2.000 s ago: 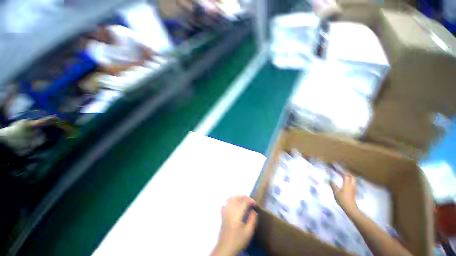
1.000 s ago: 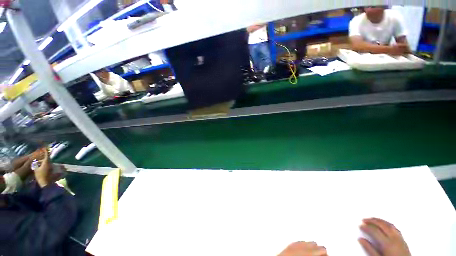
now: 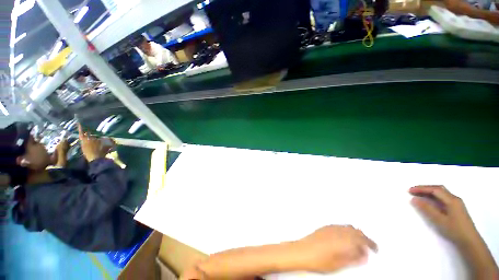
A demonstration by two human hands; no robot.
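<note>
A white bench sheet [image 3: 262, 202] lies in front of me along the green conveyor belt [image 3: 328, 123]. My left hand [image 3: 342, 249] rests on or just above the sheet, near the lower middle, with its forearm coming in from the lower left. Its fingers are slightly bent and no object shows in it; the palm side is hidden. My right hand [image 3: 440, 205] is at the right over the sheet, fingers loosely curved and thumb apart, with nothing in it.
A person in dark clothes [image 3: 76, 202] sits at the left with raised hands. White devices [image 3: 137, 127] lie on the belt beyond a slanted post [image 3: 117, 82]. A yellow strip [image 3: 157, 172] lies by the sheet's left end; an open carton [image 3: 180, 254] is below it.
The view has swung from the carton to the sheet, then further left. My right hand was in the carton two seconds ago and is now over the sheet. More of my left forearm shows.
</note>
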